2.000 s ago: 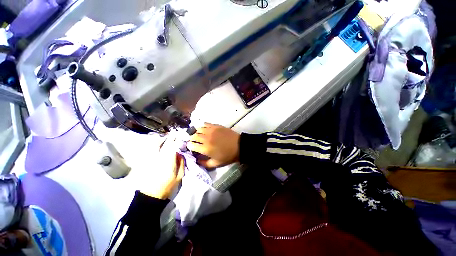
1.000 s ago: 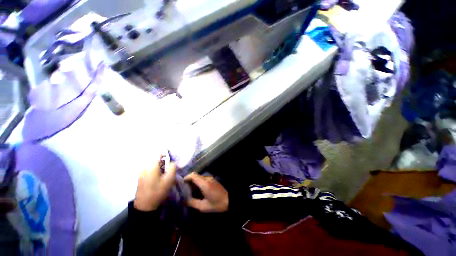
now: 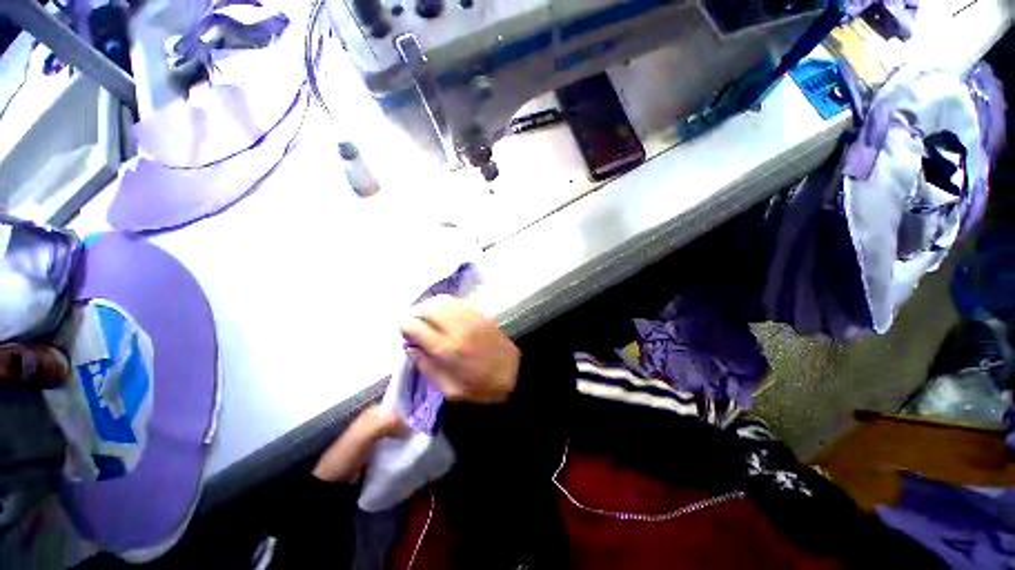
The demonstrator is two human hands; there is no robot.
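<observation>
A small purple and white fabric piece (image 3: 407, 461) is held between my two hands at the table's front edge, partly over my lap. My right hand (image 3: 465, 350) is closed on its upper part, with a purple end sticking out above the fingers. My left hand (image 3: 358, 443) is lower and holds the fabric's left side; its fingertips are partly hidden by the cloth. The white sewing machine (image 3: 523, 45) stands behind, its needle area (image 3: 481, 156) away from the fabric.
A dark phone (image 3: 601, 125) lies under the machine arm. Curved purple panels (image 3: 206, 184) and a round purple brim (image 3: 184, 323) lie at the left. A lamp head (image 3: 358, 169) stands left of the needle. A sewn purple and white bundle (image 3: 879, 239) hangs off the table's right end.
Both hands have moved with the fabric from the needle area to the table's front edge. The purple and white piece has been turned in the hands. The view has shifted.
</observation>
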